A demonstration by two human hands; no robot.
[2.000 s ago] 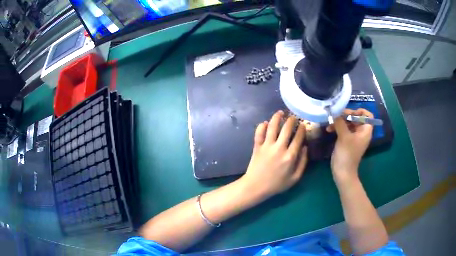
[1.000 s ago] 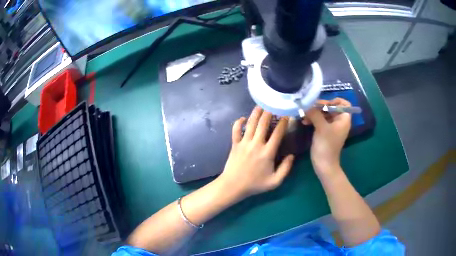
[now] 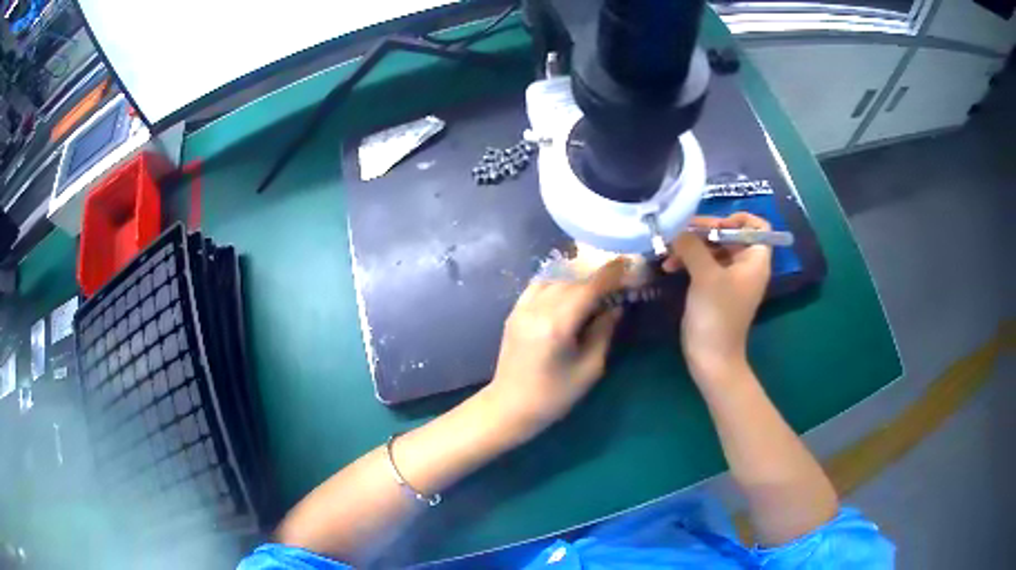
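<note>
My right hand [image 3: 722, 284] is closed around a thin silvery pen-style tool [image 3: 749, 236], to the right of the white ring light [image 3: 624, 223]. The tool's tip does not show clearly. My left hand [image 3: 563, 334] is blurred, with its fingers bent below the ring light; whether it holds a part cannot be told. A short row of small parts [image 3: 633, 296] lies on the black mat [image 3: 418, 306] beside the left fingers. The black microscope barrel [image 3: 637, 100] stands above the ring light.
A cluster of small silvery parts [image 3: 504, 163] and a whitish wedge [image 3: 399, 146] lie on the mat's upper part. A row of parts [image 3: 738, 189] is above the blue pad [image 3: 785, 258]. Stacked black trays [image 3: 156, 367] and a red bin [image 3: 118, 223] stand left. A black angled bar [image 3: 334, 102] is behind.
My left hand's fingers have gone from spread flat on the mat to bent, uncovering a short row of parts. The monitor has turned white. The whole view has shifted.
</note>
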